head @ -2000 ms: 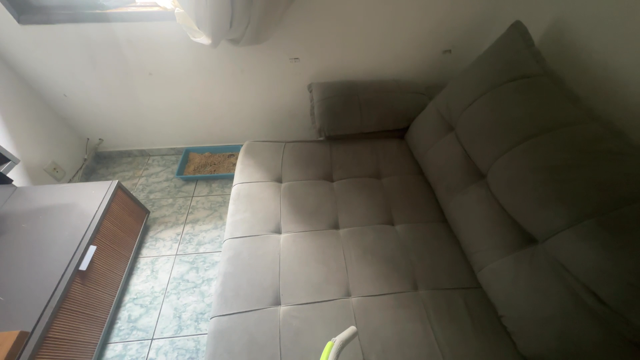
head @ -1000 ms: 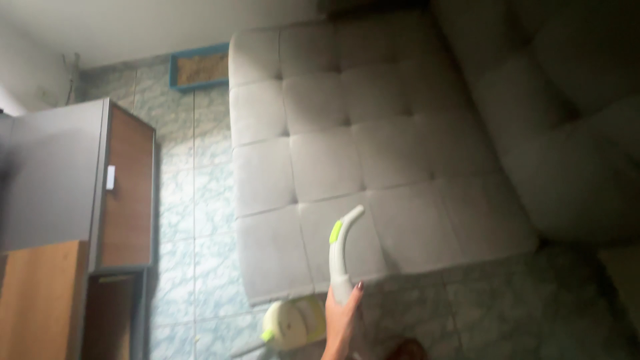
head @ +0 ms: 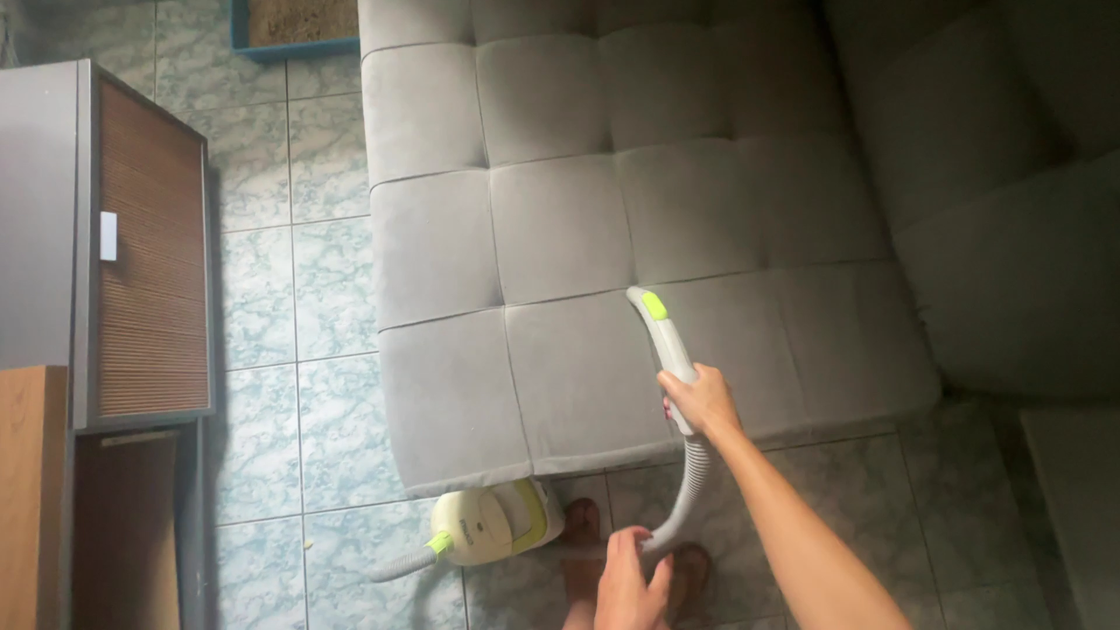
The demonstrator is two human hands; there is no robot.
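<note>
My right hand (head: 703, 400) is closed around the light grey handle (head: 672, 350) of a vacuum cleaner hose. The handle's bent tip, with a lime-green part, is over the front of the grey tufted sofa seat (head: 573, 376). A ribbed grey hose (head: 693, 477) curves down from the handle. My left hand (head: 628, 582) is beside the hose's lower bend, thumb and fingers apart; whether it touches the hose is unclear. The cream and green vacuum cleaner body (head: 490, 525) sits on the floor at the sofa's front edge, another stretch of hose leaving its left side.
Marbled floor tiles (head: 337, 420) run between the sofa and a grey cabinet with a ribbed brown door (head: 153, 254). A blue tray (head: 297, 51) of brown granular material lies at the top. My feet in brown footwear (head: 691, 569) are near the vacuum body. The sofa back (head: 1024, 280) is at right.
The view has swung down toward the sofa's front. My left hand has come into view by the hose. The handle in my right hand now tilts to the left, where a second ago its tip bent right.
</note>
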